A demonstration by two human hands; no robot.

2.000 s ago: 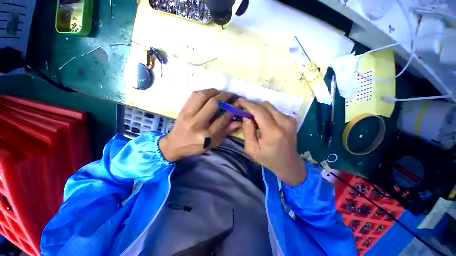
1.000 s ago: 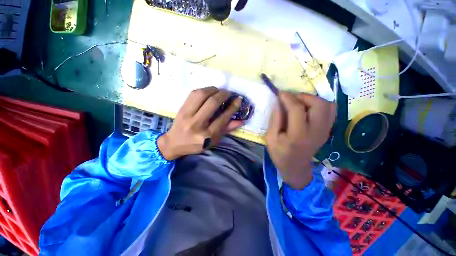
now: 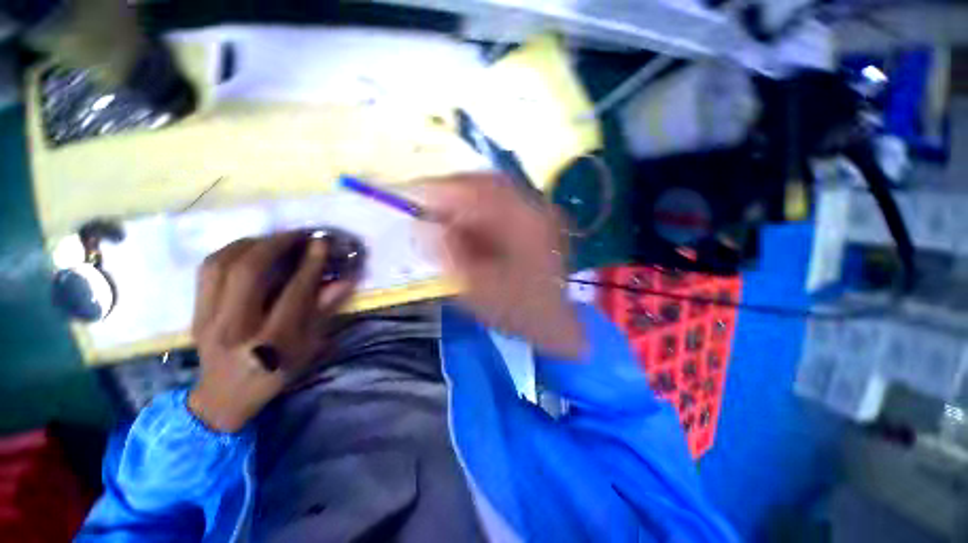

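Note:
My left hand (image 3: 260, 308) lies over a small round dark watch body (image 3: 342, 255) on the white sheet of the pale yellow work mat (image 3: 127, 175), with its fingers holding the body. The shiny rim shows beside my fingertips. My right hand (image 3: 504, 249) is blurred and grips a slim purple-blue tool (image 3: 382, 196), raised to the right of the watch body, its blue end pointing left. The tool and body are apart. A round dark disc (image 3: 83, 292) lies at the mat's left end, with small dark and orange parts (image 3: 103, 235) above it.
A tray of silvery small parts (image 3: 101, 104) is at the upper left. A tape ring (image 3: 582, 195) and a black device (image 3: 690, 212) are to the right. A red pocket tray (image 3: 679, 339) with small parts stands at the right, crossed by a black cord (image 3: 732, 304).
The view has swung to the right. My right hand has moved off the watch body with the purple-blue tool, whose blue end now points left. My left hand stays on the body.

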